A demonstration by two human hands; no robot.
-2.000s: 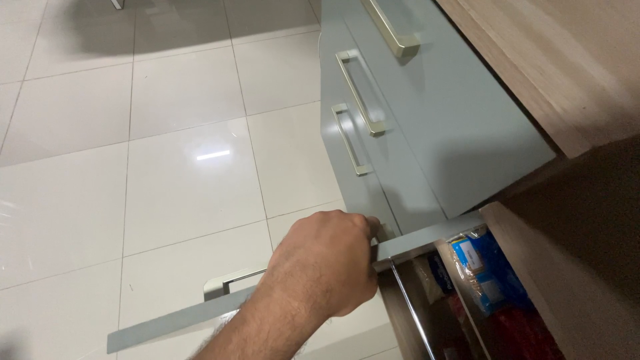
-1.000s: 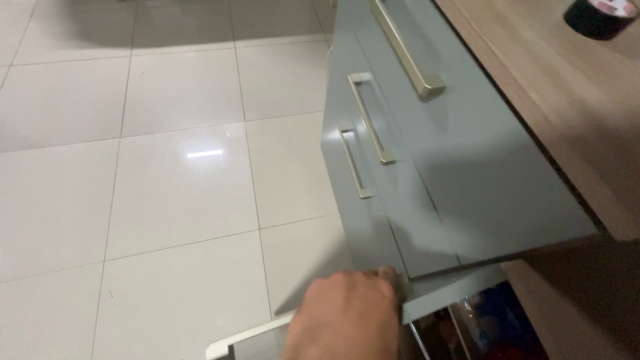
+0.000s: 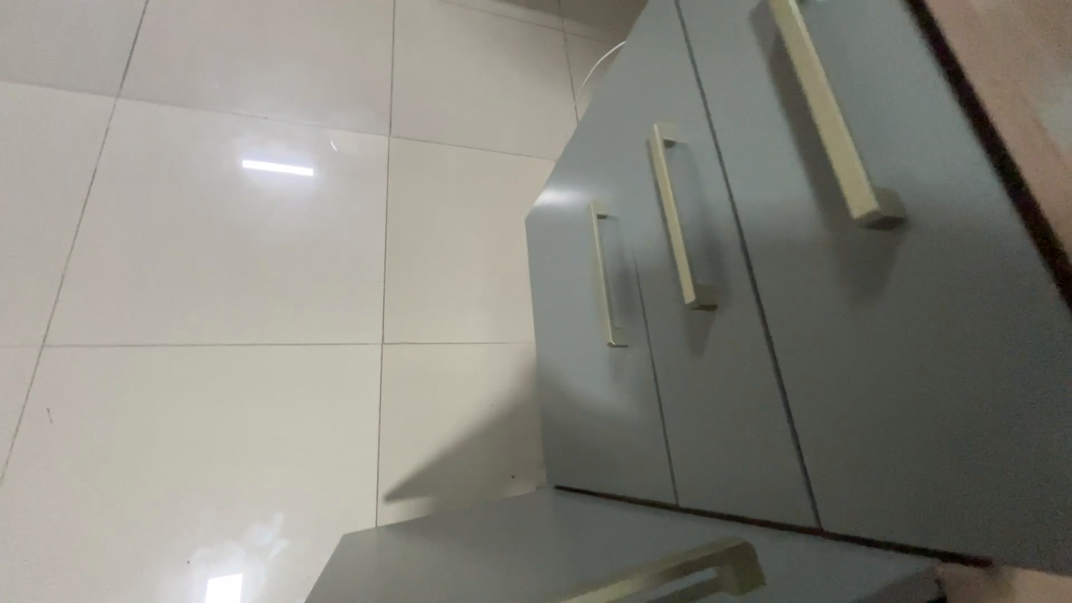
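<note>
Neither of my hands can be made out clearly. A small blurred pinkish patch sits at the lower right edge of the view, beside the end of a grey cabinet front; whether it is part of a hand, I cannot tell. That grey cabinet front (image 3: 502, 544) runs along the bottom and carries a pale metal bar handle (image 3: 729, 565). It meets a bank of grey drawer fronts (image 3: 837, 368) at a corner. Three more bar handles are on the bank: a large one (image 3: 825, 109), a middle one (image 3: 672, 218) and a small one (image 3: 601, 276).
Glossy pale floor tiles (image 3: 218, 251) fill the left side, with light reflections and the cabinet's shadow on them. A wood-toned countertop (image 3: 1022, 92) borders the drawers at the upper right. A thin white cable (image 3: 599, 63) curves out behind the cabinet.
The hand that was at the open unit's front edge is no longer plainly seen. The packets inside are out of sight, and the front's outer face and handle now show along the bottom.
</note>
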